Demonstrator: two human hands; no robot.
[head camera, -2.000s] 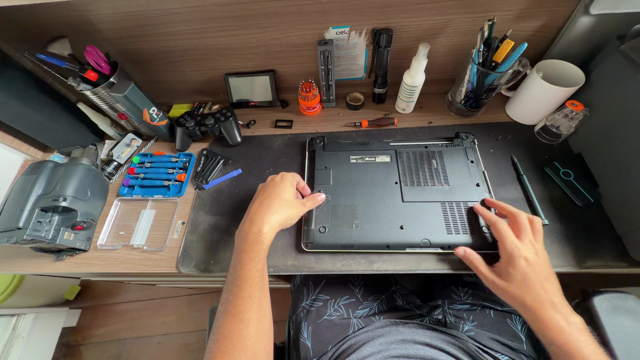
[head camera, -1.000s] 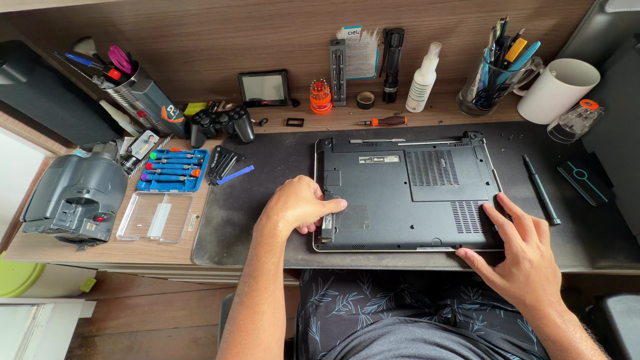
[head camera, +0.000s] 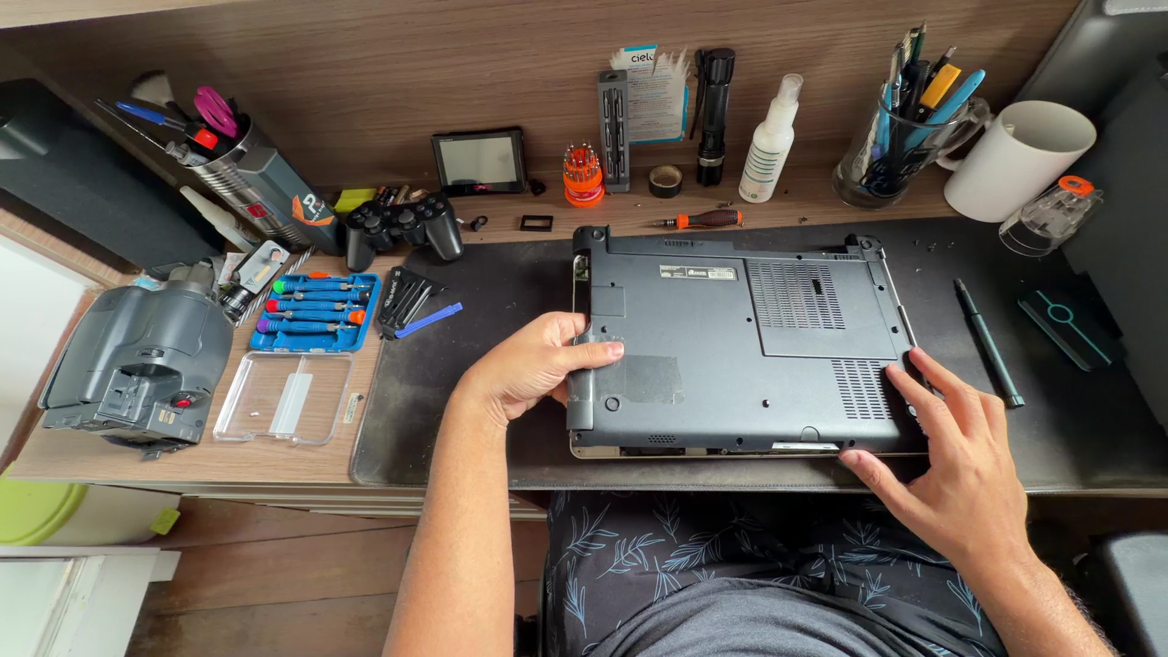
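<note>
An upside-down laptop lies on a black desk mat (head camera: 438, 392), its dark bottom cover (head camera: 698, 365) facing up. Along the front and right edges the cover stands slightly apart from the lighter base, and internal parts show at the front gap. My left hand (head camera: 538, 365) grips the cover's left edge, thumb on top and fingers curled beneath, partly hidden. My right hand (head camera: 958, 456) rests at the front right corner with fingers spread against the cover and its edge. An orange and black screwdriver (head camera: 707, 220) lies behind the laptop.
At the left are a blue screwdriver set (head camera: 315, 310), a clear plastic lid (head camera: 283, 397), a blue pry tool (head camera: 429, 321) and a game controller (head camera: 401, 228). A pen (head camera: 990, 347) lies to the right. Behind stand a spray bottle (head camera: 771, 141), a flashlight (head camera: 715, 114) and a white mug (head camera: 1017, 160).
The cover has lifted from the base, with a gap now visible along the front. My left hand has shifted its grip on the left edge since the earliest frame.
</note>
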